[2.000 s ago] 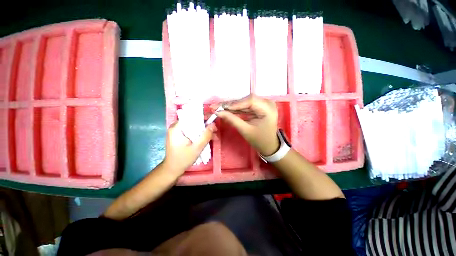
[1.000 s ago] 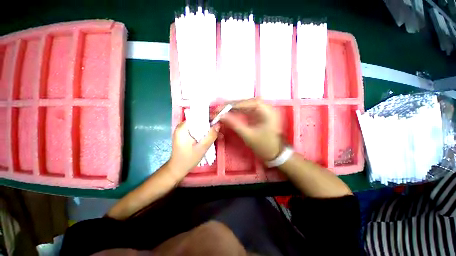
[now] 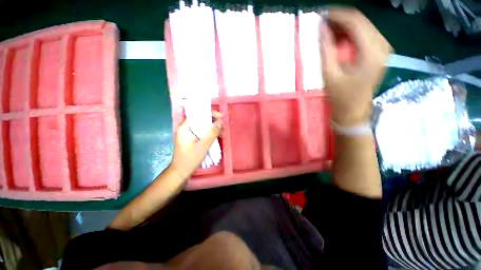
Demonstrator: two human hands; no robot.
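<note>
My left hand (image 3: 194, 141) grips a bundle of white tubes (image 3: 199, 118) over the near left pocket of the pink foam tray (image 3: 271, 171). The bundle is overexposed, so single tubes show only at its lower end. My right hand (image 3: 350, 50) is blurred, at the far right of the tray, with its fingertips at the top of the rightmost block of tubes (image 3: 310, 50). Whether it holds anything cannot be told. More blocks of white tubes with dark tips (image 3: 236, 52) fill far pockets. A white band is on my right wrist.
A second pink foam tray (image 3: 112, 111) lies at the left. A clear plastic bag of white tubes (image 3: 416, 126) lies right of the tray. A person in a striped top (image 3: 427, 232) is at the lower right. A white stripe (image 3: 142, 50) crosses the green bench.
My right hand has left the tube end near my left hand and moved right and away to the far row. My left hand still holds the bundle. The whole view has shifted slightly.
</note>
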